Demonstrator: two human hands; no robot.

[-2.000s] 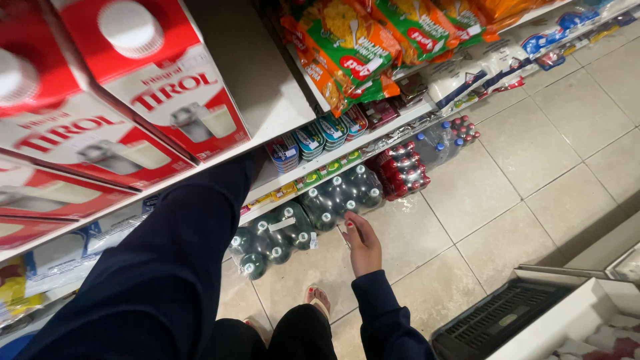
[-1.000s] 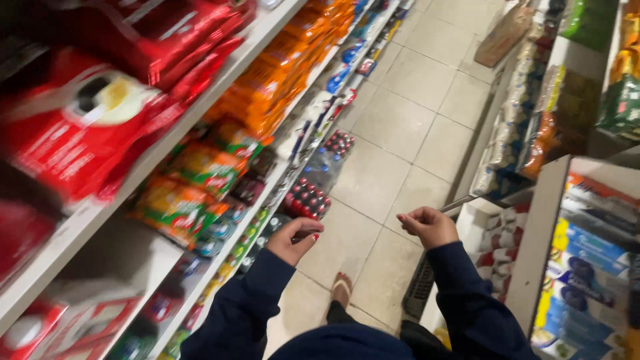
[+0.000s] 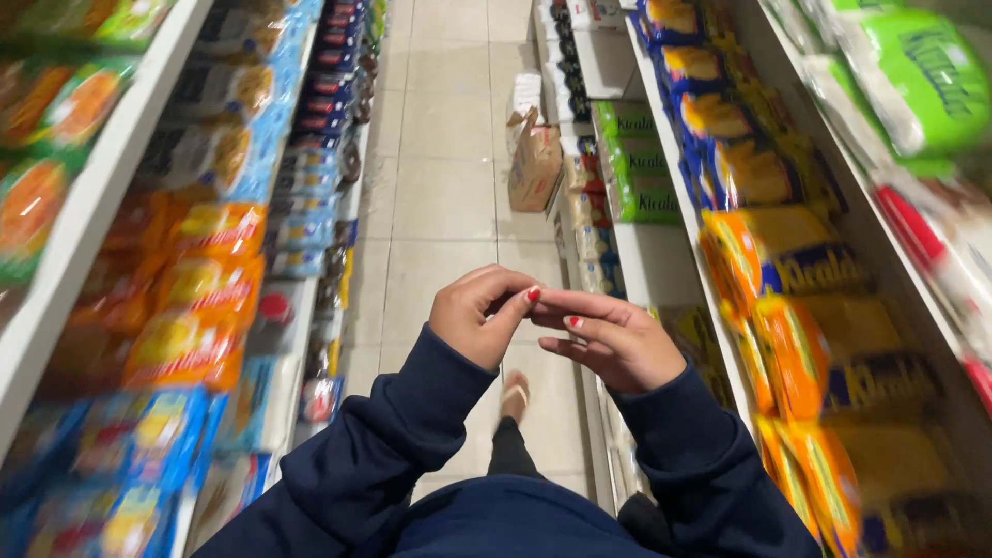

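Note:
My left hand [image 3: 488, 314] and my right hand [image 3: 612, 333] meet in front of my body, above the tiled floor [image 3: 442, 287] of a shop aisle. The left thumb and fingertips touch the fingertips of the right hand, whose fingers are partly bent and apart. No object shows in either hand. Both wrists come out of dark blue sleeves. Below them, one foot in a light flip-flop [image 3: 518, 394] stands on the tiles.
Left shelves bear orange packets [image 3: 205, 294], blue packets [image 3: 155, 442] and dark packs. Right shelves hold orange-and-yellow packets [image 3: 790, 356], green packs [image 3: 647, 161] and blue-and-yellow bags [image 3: 717, 116]. A brown paper sack [image 3: 535, 167] stands on the floor against the right shelf, farther along.
My hands were apart one second ago and now touch. Two seconds ago my left arm reached toward the shelf by red-and-white cartons. The view has moved on along the aisle.

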